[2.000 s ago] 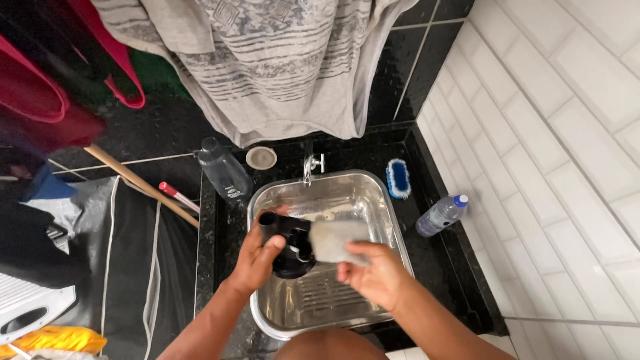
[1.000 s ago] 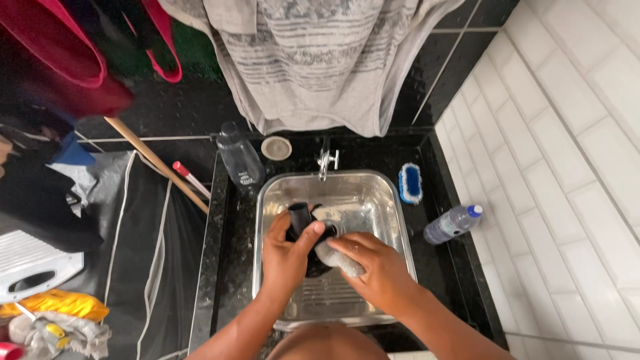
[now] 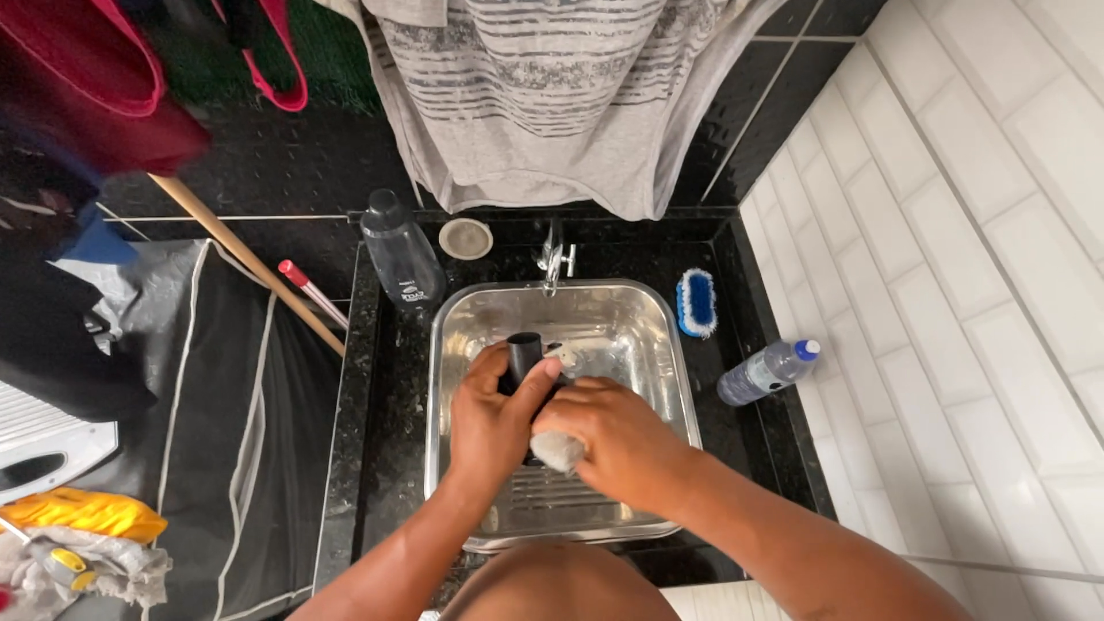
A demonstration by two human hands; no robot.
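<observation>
Over the stainless steel sink (image 3: 638, 379), my left hand (image 3: 492, 414) grips a black plastic part with a round tube (image 3: 524, 354) that points up. My right hand (image 3: 617, 440) presses a wadded grey-white cloth or sponge (image 3: 559, 451) against the same part, from its right side. A pale bit (image 3: 565, 355) shows just above my left thumb; what it is I cannot tell. My fingers hide most of the black part. The chrome faucet (image 3: 552, 259) stands behind, at the sink's far edge.
A dark clear bottle (image 3: 403, 250) and a round drain strainer (image 3: 466, 239) stand left of the faucet. At right are a blue scrub brush (image 3: 696, 302) and a leaning blue-capped bottle (image 3: 763, 373). A grey shirt (image 3: 552, 112) hangs above; a wooden pole (image 3: 250, 263) leans at left.
The right hand has closed around the grey-white cloth or sponge, which was spread flat in its fingers two seconds ago, and has come against the black part. The left hand still holds that part.
</observation>
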